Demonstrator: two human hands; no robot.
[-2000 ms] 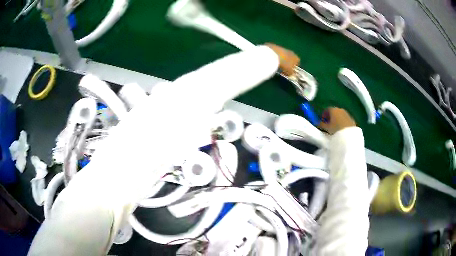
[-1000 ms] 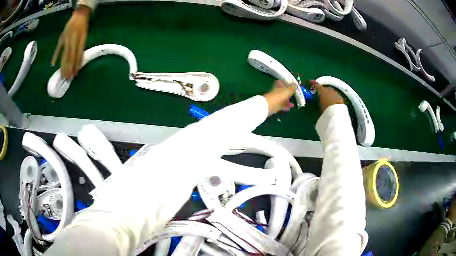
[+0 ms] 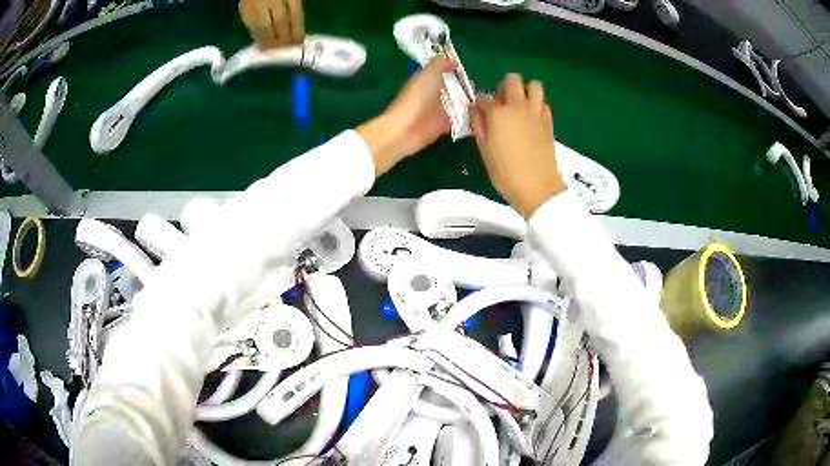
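Note:
A white neckband fan housing half (image 3: 424, 38) is between my hands over the green belt, its round end up and its open, wired side showing. My left hand (image 3: 415, 111) is closed on its lower part. My right hand (image 3: 519, 136) has its fingers at the lower end of the same part; whether they grip it is hidden. A white part with a round vented end (image 3: 592, 180) shows beyond my right wrist; whether it joins the held part is hidden.
Another person's hand (image 3: 275, 20) touches a white part (image 3: 333, 55) on the belt at upper left. White wired parts (image 3: 421, 284) heap the dark bench. A thick tape roll (image 3: 705, 289) stands right; a thin one (image 3: 29, 247) lies left. A metal post (image 3: 35, 162) rises left.
My left hand has moved up and left, raising a housing half whose inside now shows. My right hand has moved left. The other person's hand has moved right, with the parts there shifted.

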